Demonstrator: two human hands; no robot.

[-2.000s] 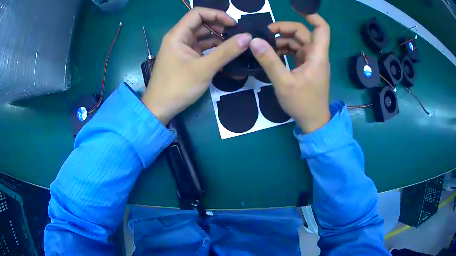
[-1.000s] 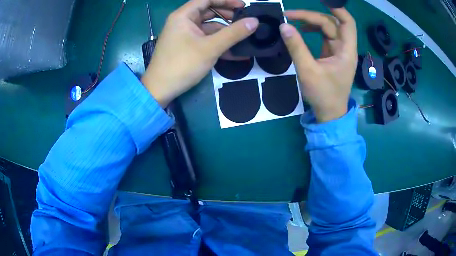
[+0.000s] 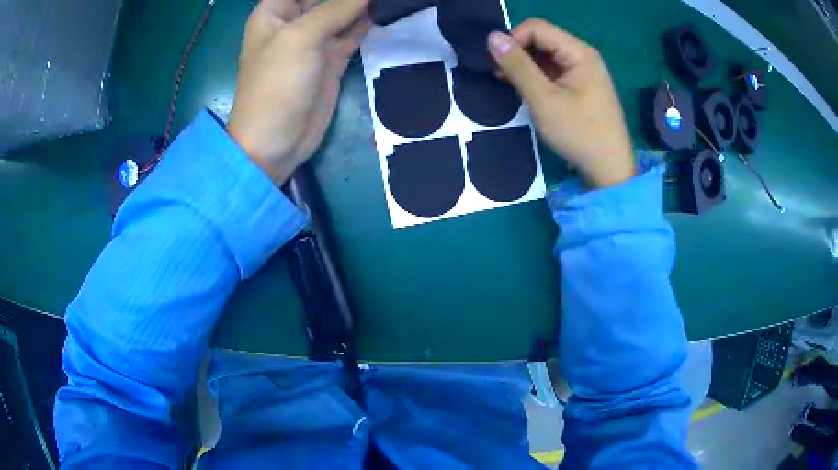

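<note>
A white backing sheet with D-shaped black pads lies on the green bench in front of me. My right hand pinches a black pad between thumb and fingers over the sheet's upper right part. My left hand is at the top edge, its fingers on a dark object that is cut off by the frame. A bare white spot shows on the sheet's upper left.
Several black blower fans with wires lie at the right. Another fan with a long lead is at the left. A black electric screwdriver lies beside my left sleeve. A translucent stack stands at the upper left.
My hands have moved apart. The fan they held together has gone up and left with my left hand. My right hand now holds a pad at the sheet.
</note>
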